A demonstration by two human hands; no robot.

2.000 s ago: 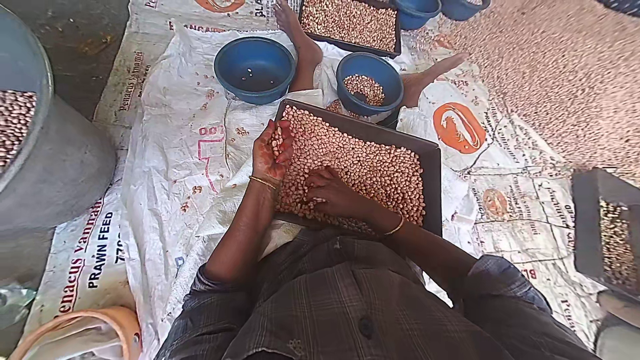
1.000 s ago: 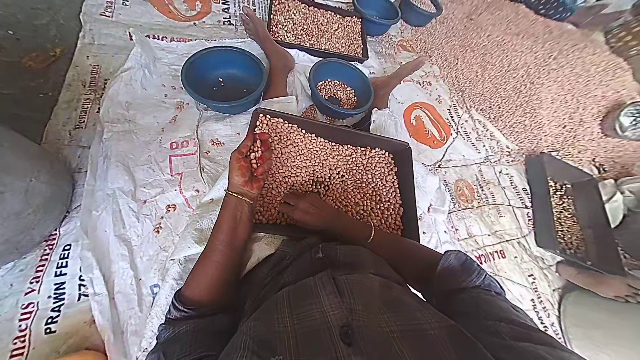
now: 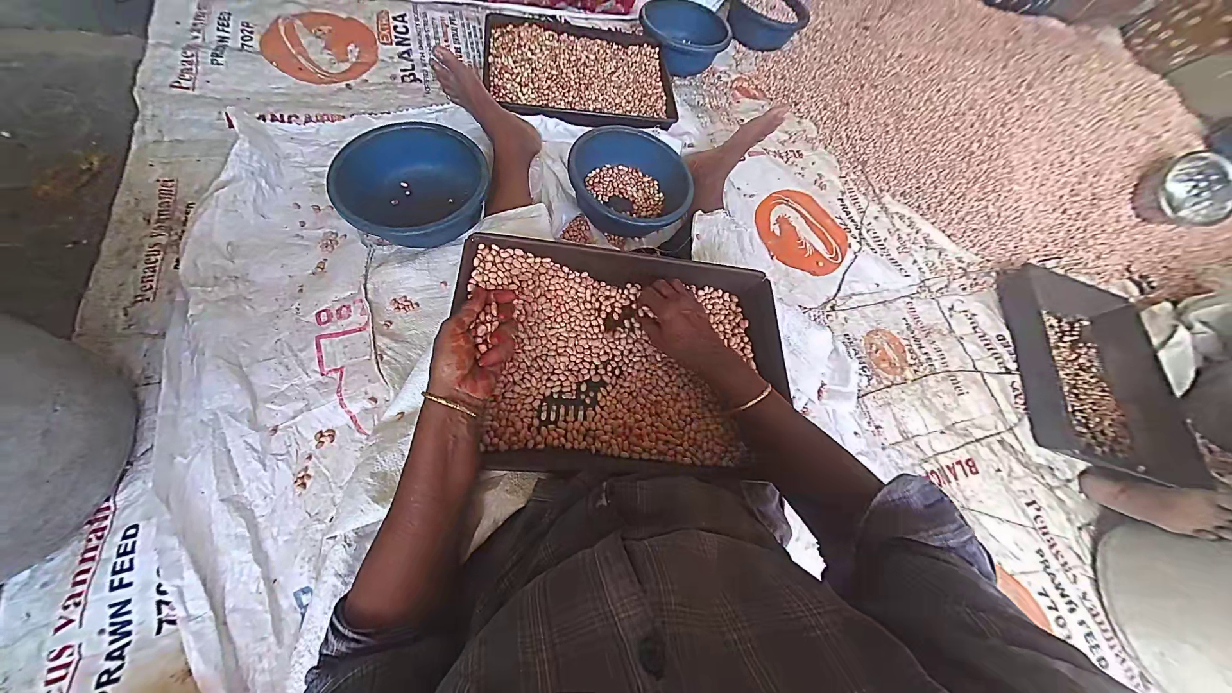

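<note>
A dark rectangular tray (image 3: 776, 332) with a mesh-like bottom lies across my lap, spread with shelled peanuts (image 3: 616, 385). My left hand (image 3: 474, 345), palm up with curled fingers, holds several peanuts above the tray's left side. My right hand (image 3: 677, 322) is palm down on the peanuts near the tray's upper right; its fingertips touch them, and whether it grips any is hidden. Bare patches of tray bottom show beside its fingers and lower in the middle. Beyond the tray stand a blue bowl (image 3: 630, 144) partly filled with peanuts and a wider blue bowl (image 3: 409, 144) with a few pieces inside.
My feet flank the nearer blue bowl. Another peanut tray (image 3: 577, 114) and two blue bowls stand farther off. A large peanut heap (image 3: 972, 125) spreads at upper right. At right, a dark tray (image 3: 1136, 385) lies by another person's foot (image 3: 1169, 508). Printed woven sacks (image 3: 260, 318) cover the floor.
My right hand has moved from the tray's lower middle to its upper right. Bare patches now show among the peanuts. My left hand still holds peanuts at the left side.
</note>
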